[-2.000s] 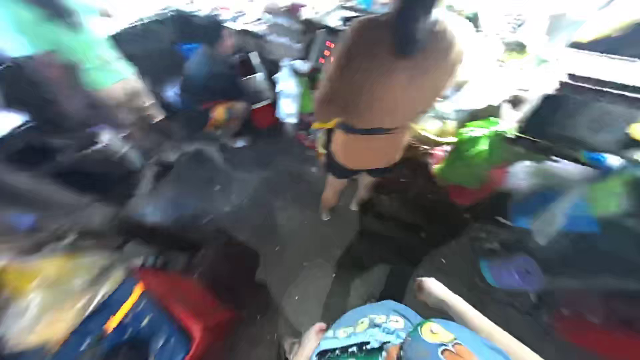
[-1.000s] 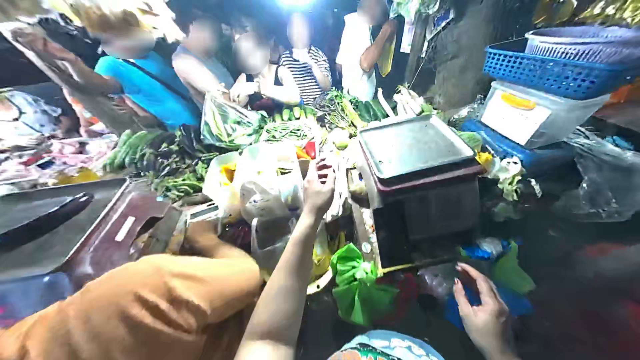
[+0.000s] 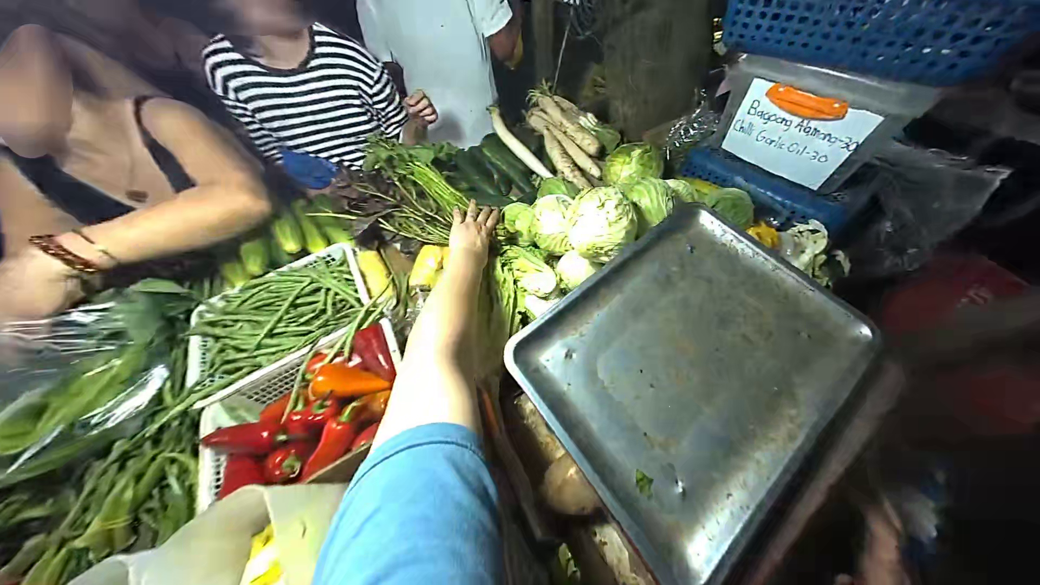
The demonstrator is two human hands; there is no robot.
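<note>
My left hand [image 3: 474, 227] reaches far forward, back up and fingers spread, over the stem ends of a leafy green bunch [image 3: 431, 179]; it shows no clear grip. Green cabbages [image 3: 601, 223] lie just right of it, and yellow vegetables [image 3: 426, 266] lie to its left. Nearer are a white basket of long green beans [image 3: 280, 313] and another of red and orange peppers [image 3: 333, 414]. A worn metal tray [image 3: 707, 374] stands right of my forearm. At the lower right edge, a blurred, dark shape looks like my right hand [image 3: 881, 540]; its fingers cannot be made out.
White radishes [image 3: 561, 138] and dark green cucumbers or similar vegetables [image 3: 496, 166] lie at the back. A lidded plastic box with a handwritten sign [image 3: 800, 134] stands at the right under a blue basket [image 3: 877, 36]. Several people, one in a striped shirt [image 3: 305, 89], stand across the stall.
The view has moved in closer over the vegetables. My left hand, earlier near the red peppers, is now farther forward at the green stems. My right hand has dropped to the lower edge.
</note>
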